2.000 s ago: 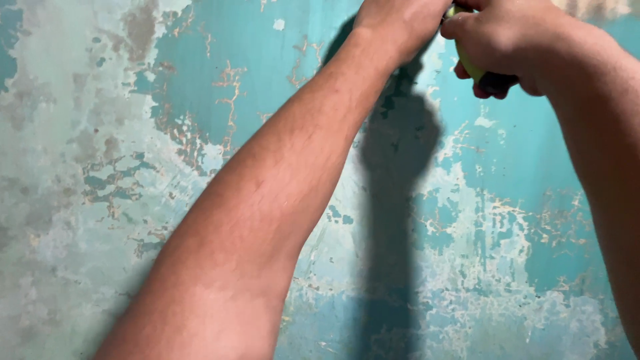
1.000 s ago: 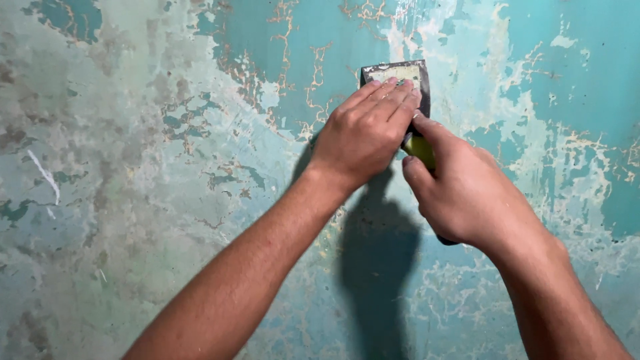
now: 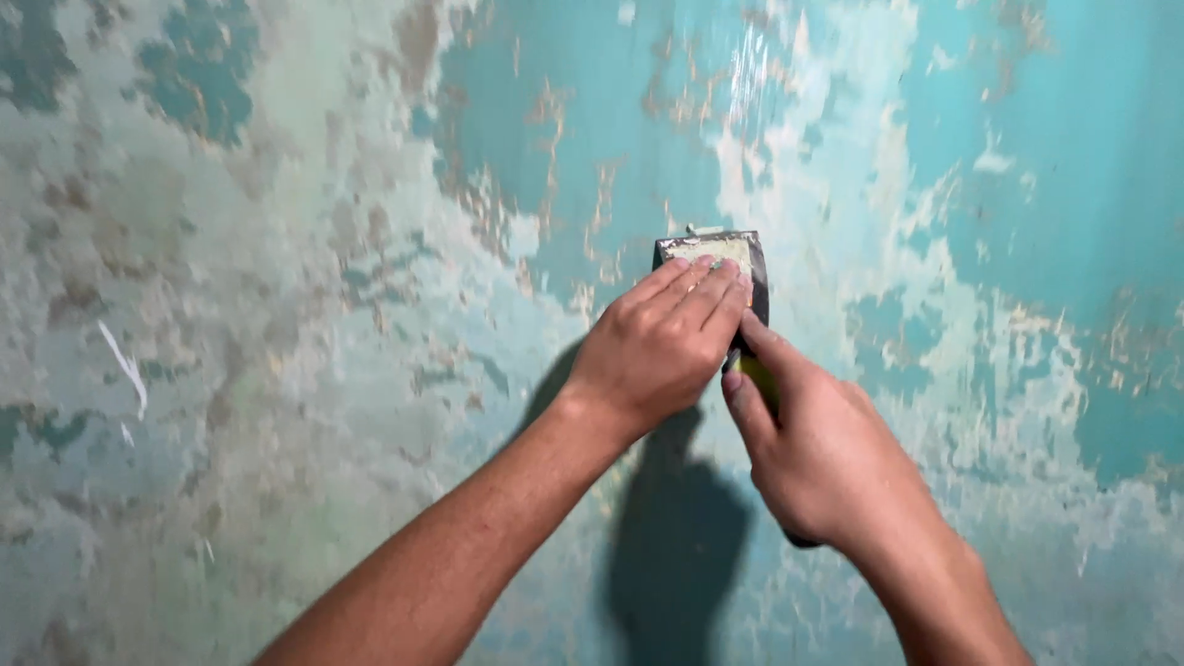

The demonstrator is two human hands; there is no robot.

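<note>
A paint scraper (image 3: 758, 277) with a wide dark blade and a green and black handle lies against the painted wall (image 3: 592, 111), its blade edge pointing up. My right hand (image 3: 828, 444) is wrapped around the handle. The fingers of my left hand (image 3: 661, 333) lie flat on the blade's face, nearly together, pressing it from above. Pale residue coats the blade, and a small flake sits at its top edge. Part of the handle is hidden by my right hand.
The wall fills the view, with turquoise paint patches (image 3: 1036, 185) among pale, mottled areas. Thin cracks and chipped spots run through the turquoise. A white scratch (image 3: 127, 365) marks the left side. Shadows of my arms fall below the scraper.
Two seconds ago both hands were at the upper edge of the view, with the blade out of sight. A second ago the left fingers lay on the blade, much as now. The view has shifted.
</note>
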